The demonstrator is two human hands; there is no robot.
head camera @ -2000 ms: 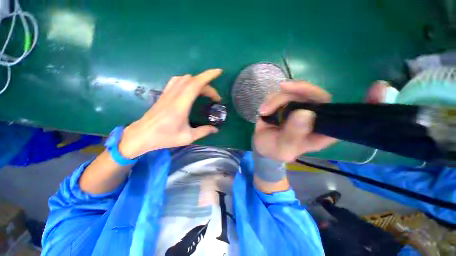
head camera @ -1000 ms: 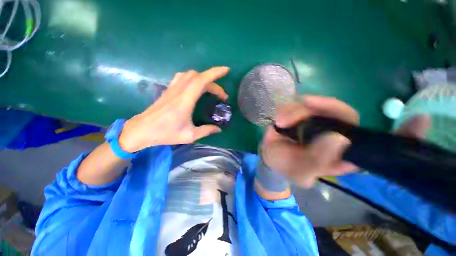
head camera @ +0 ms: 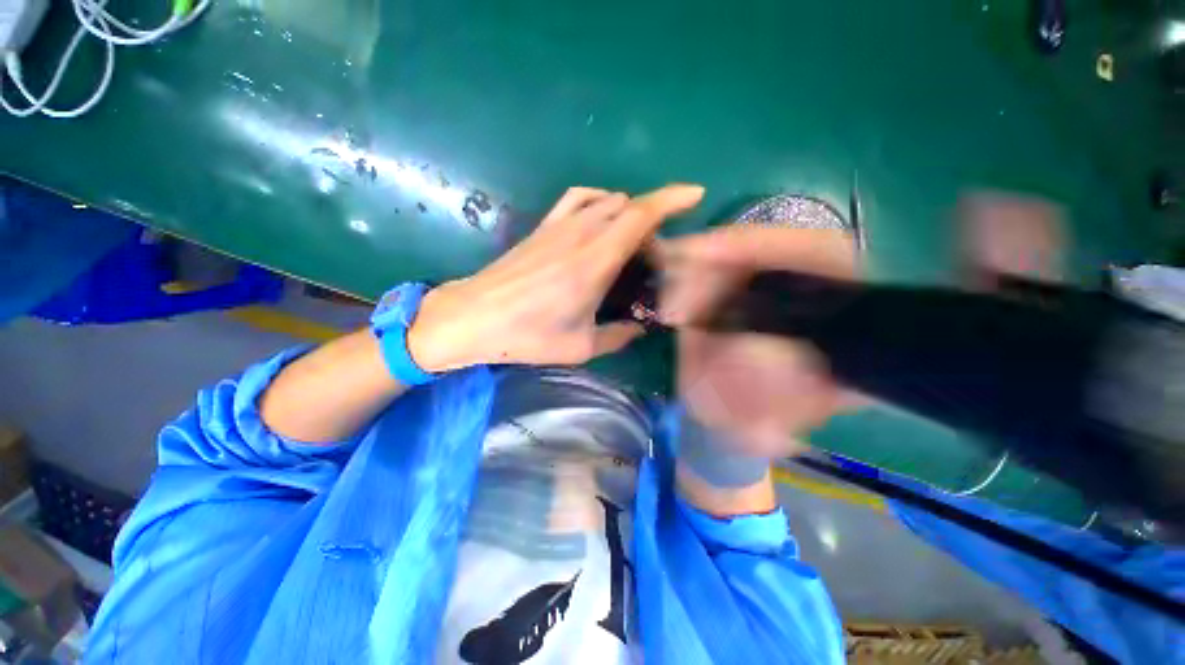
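Observation:
A small black electronic unit with a pale, shiny inner face is held between the thumb and fingers of my left hand. My right hand is blurred and grips the front of the thick black electric screwdriver. The fingers of my right hand are right beside the unit. The screwdriver's bit is hidden by them, so I cannot tell whether it touches the unit. The round silver speckled screw dish is partly hidden behind my right hand.
A thin dark sliver lies beside the dish on the green mat. White cables lie at the upper left. A black cord trails lower right. Another blurred hand-like shape shows at the right. Small dark items lie at the upper right.
My right hand and the screwdriver have moved from the dish to the unit in my left hand. The view has shifted, so both arms and the bench sit differently. The mint-green fan is out of view.

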